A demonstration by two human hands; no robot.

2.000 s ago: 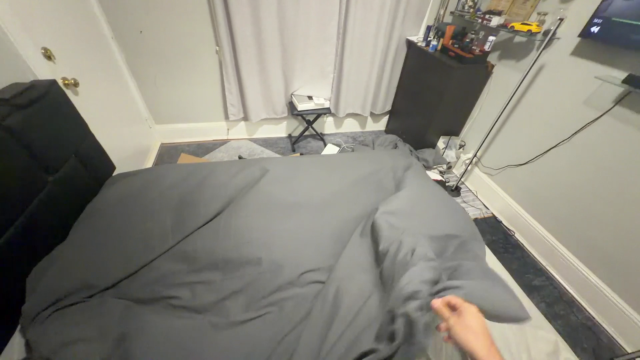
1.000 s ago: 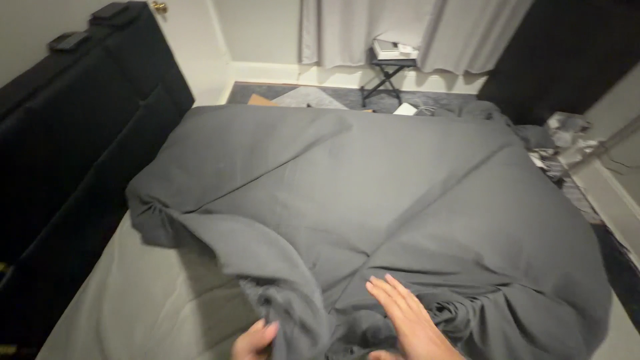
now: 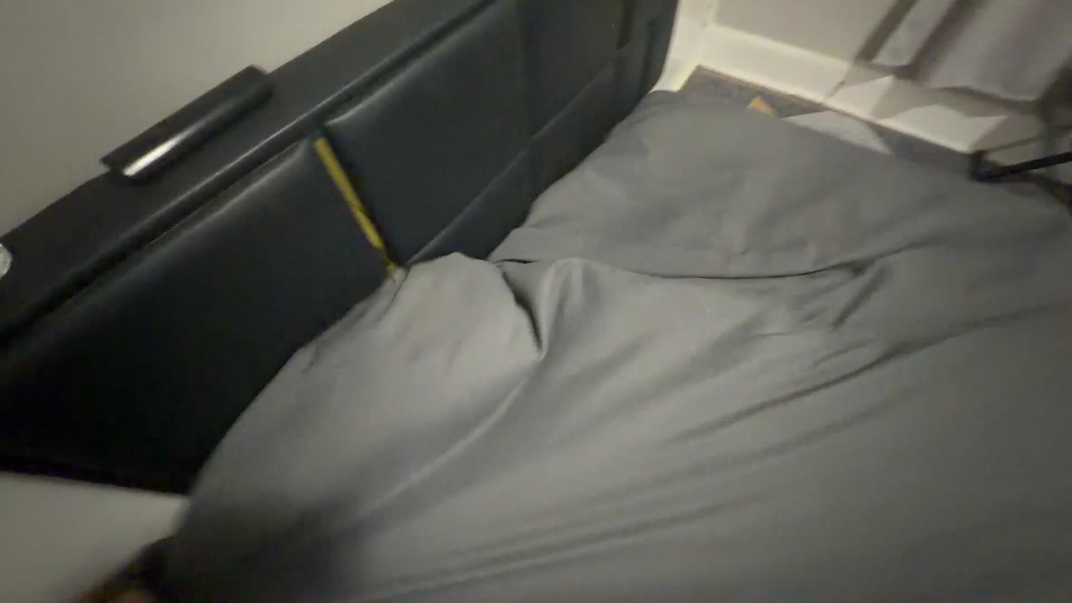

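Note:
A grey duvet (image 3: 670, 402) with wrinkles and a deep fold lies over the bed and reaches up against the black padded headboard (image 3: 435, 117). At the bottom left edge, a dark, blurred bit of my left hand (image 3: 126, 590) shows beside the duvet's corner; its fingers are too unclear to tell whether they grip the cloth. A pale strip of the mattress or sheet (image 3: 75, 528) shows at the lower left, below the headboard. My right hand is out of view.
A yellow strip (image 3: 356, 205) runs down a seam of the headboard, and a dark glossy piece (image 3: 188, 121) sits on its top edge. Beyond the bed are the white baseboard (image 3: 779, 59), a grey curtain (image 3: 997, 50) and a black stand's leg (image 3: 1026, 166).
The view has swung toward the headboard. The duvet, folded back from the near headboard side a second ago, now covers much of that area. My right hand has left the view.

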